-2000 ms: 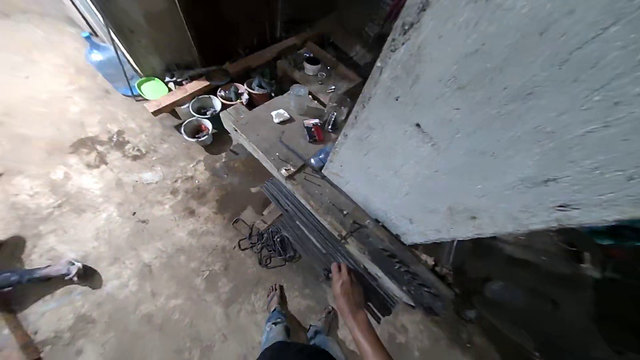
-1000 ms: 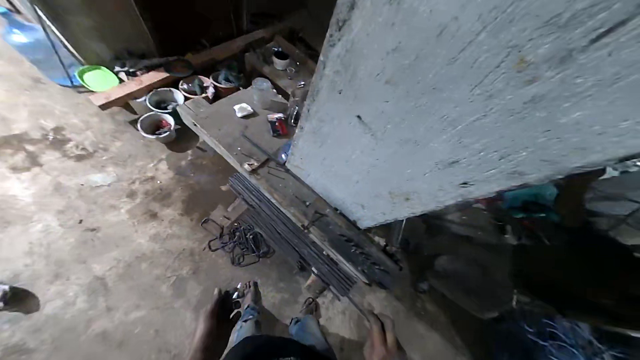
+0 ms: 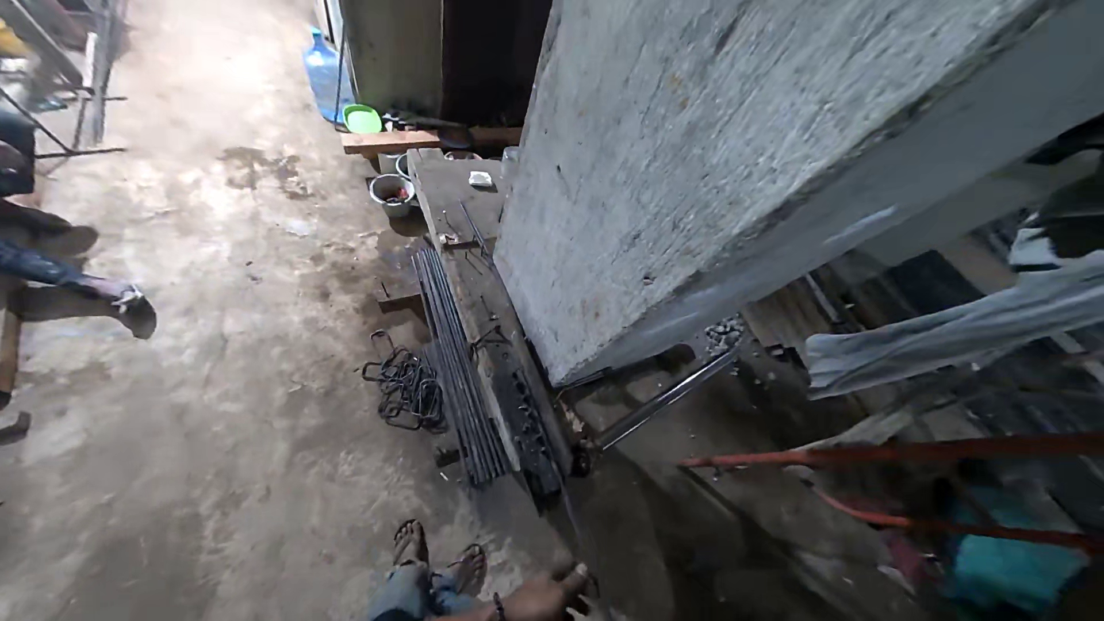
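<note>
My left hand [image 3: 550,597], with a dark bracelet at its wrist, reaches in from the bottom edge, its fingers closed at a thin dark metal rod [image 3: 573,516]. This rod runs up to the near end of a low wooden bench [image 3: 485,297]. A dark block with a row of pegs [image 3: 530,423] sits on the bench's near part. Along the bench's left side lies a bundle of long metal rods [image 3: 457,371]. Bent wire or rod loops [image 3: 405,388] are heaped on the floor beside the bundle. My right hand is out of view.
A large concrete pillar [image 3: 690,172] rises right of the bench. A bucket [image 3: 392,191], a green basin [image 3: 362,119] and a blue water bottle [image 3: 323,73] stand beyond. Orange metal bars [image 3: 906,450] cross at right. Another person's leg [image 3: 52,266] shows at left.
My right hand was over the rod bundle, then beside its near end, and is now out of view. My left hand has moved right, across in front of my feet. The view has turned.
</note>
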